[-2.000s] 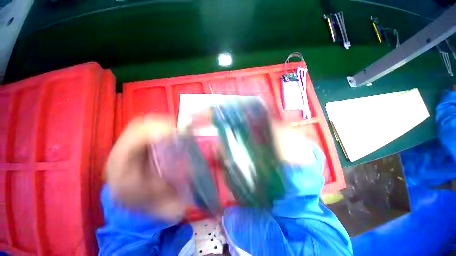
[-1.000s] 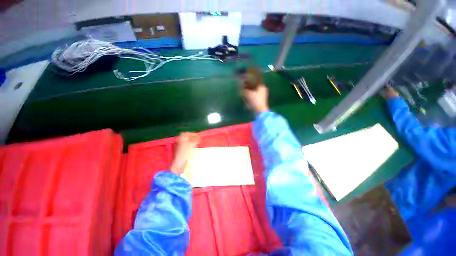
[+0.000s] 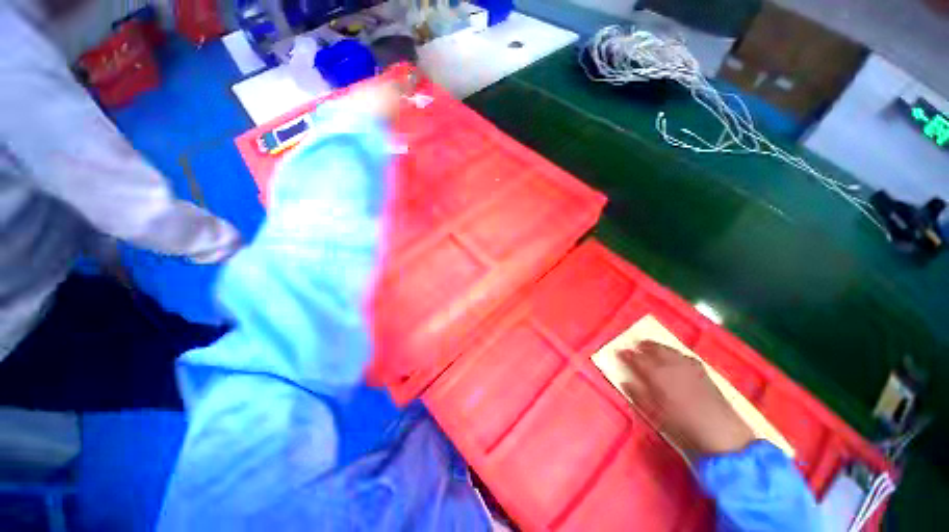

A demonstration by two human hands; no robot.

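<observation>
My left arm reaches to the far end of the stacked red trays (image 3: 447, 249). My left hand (image 3: 377, 104) is blurred there, and its fingers and any held item cannot be made out. A small module with a dark, screen-like face (image 3: 292, 133) lies in the stack's far left corner. My right hand (image 3: 682, 400) lies palm down on the cream sheet (image 3: 641, 336) on the front red tray (image 3: 510, 390), holding nothing visible. A pale unit (image 3: 845, 501) with white leads sits in that tray's right end, partly cut off by the edge.
A green conveyor (image 3: 718, 244) runs beyond the trays, with a white cable coil (image 3: 645, 57), a black object (image 3: 911, 223) and a module (image 3: 897, 400). A person's pale sleeve (image 3: 125, 187) reaches in at left. A white table (image 3: 499, 52) with a blue container (image 3: 345, 64) stands behind.
The view has swung left. My left hand has moved from the cream sheet to the tray stack's far end. My right hand has come back from the conveyor onto the sheet, without the dark item.
</observation>
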